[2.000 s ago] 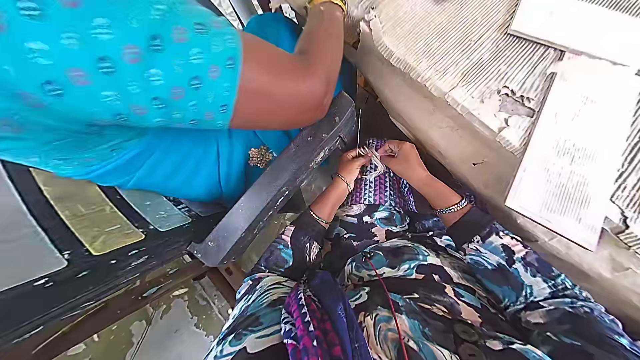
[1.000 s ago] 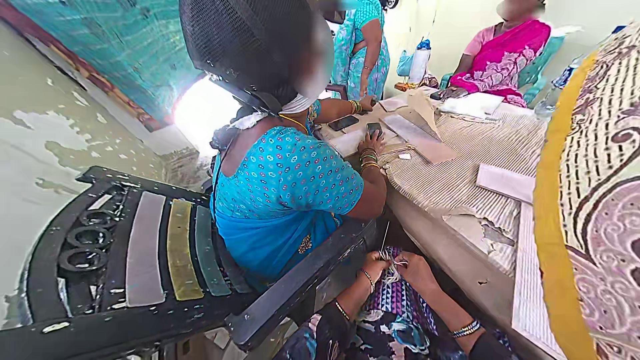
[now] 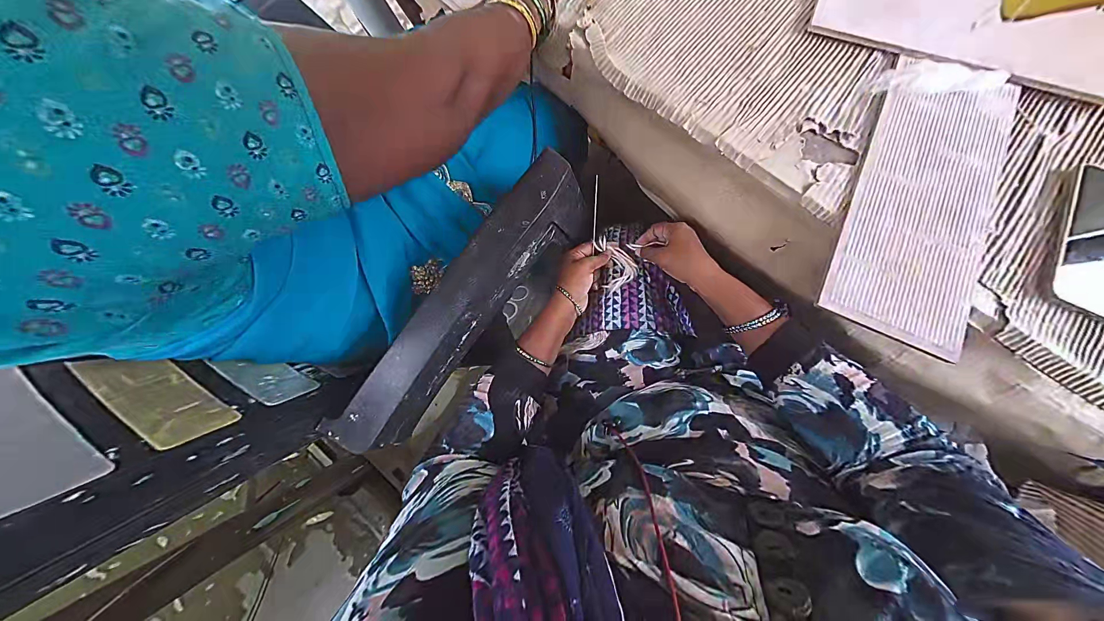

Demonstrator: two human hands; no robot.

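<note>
My left hand (image 3: 580,272) is closed on a bundle of pale threads (image 3: 617,267), low over my lap. From the top of that hand a long thin needle (image 3: 595,203) points upward. To its right, my right hand (image 3: 677,252) pinches a pale strand between thumb and fingers, a little apart from the left hand. A purple, white and teal patterned cloth (image 3: 634,306) lies on my lap beneath both hands. Where the strand joins the bundle is too small to tell.
A person in a blue patterned sleeve (image 3: 155,172) sits close on the left, beside a dark chair armrest (image 3: 466,310). On the right, a table covered in corrugated cardboard (image 3: 733,69) holds a ribbed pale sheet (image 3: 923,207) and a phone-like object (image 3: 1082,241) at the far edge.
The view has swung up to the room and back down to my lap. My right hand is farther from my left hand than in the earlier frames, with a strand pulled out between them.
</note>
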